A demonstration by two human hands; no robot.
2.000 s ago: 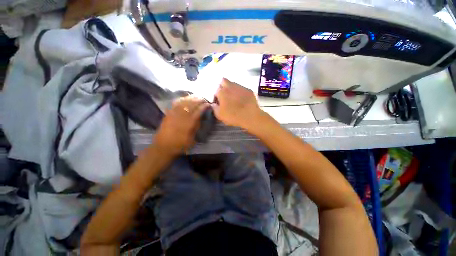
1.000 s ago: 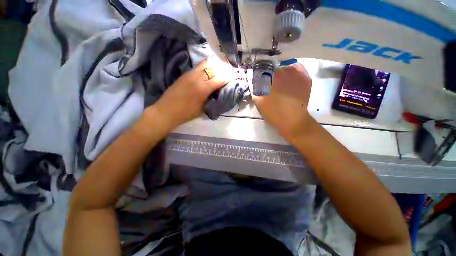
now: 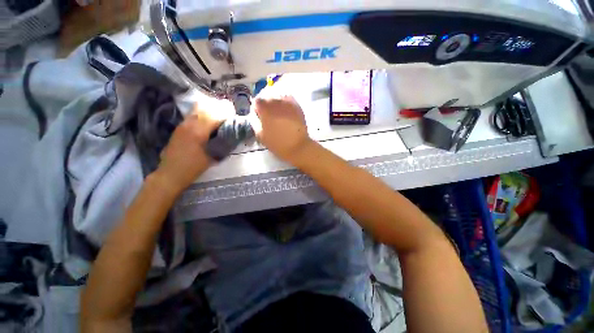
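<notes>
My left hand [image 3: 190, 144] holds a bunched dark grey band [image 3: 228, 138] of the garment just in front of the presser foot area. My right hand [image 3: 280, 125] is at the right side of the same bunch, fingers curled close to the machine's needle end; its fingertips are blurred and what they pinch is hard to tell. The light grey garment [image 3: 104, 175] with dark bands is heaped at the left and hangs over the table's front edge. The white machine head [image 3: 286, 39] with "JACK" lettering arches over the work. The needle is not clearly visible.
A lit smartphone [image 3: 350, 97] lies under the arm. Right of it are a red-handled tool [image 3: 417, 112], a dark grey block [image 3: 440, 127] and black loops [image 3: 511, 118]. A ruler tape [image 3: 280, 182] runs along the front edge. A blue crate [image 3: 485, 253] stands lower right.
The view has swung back out from the close view of one second ago. Both hands remain at the bunched band by the presser foot, nearer to it than two seconds ago.
</notes>
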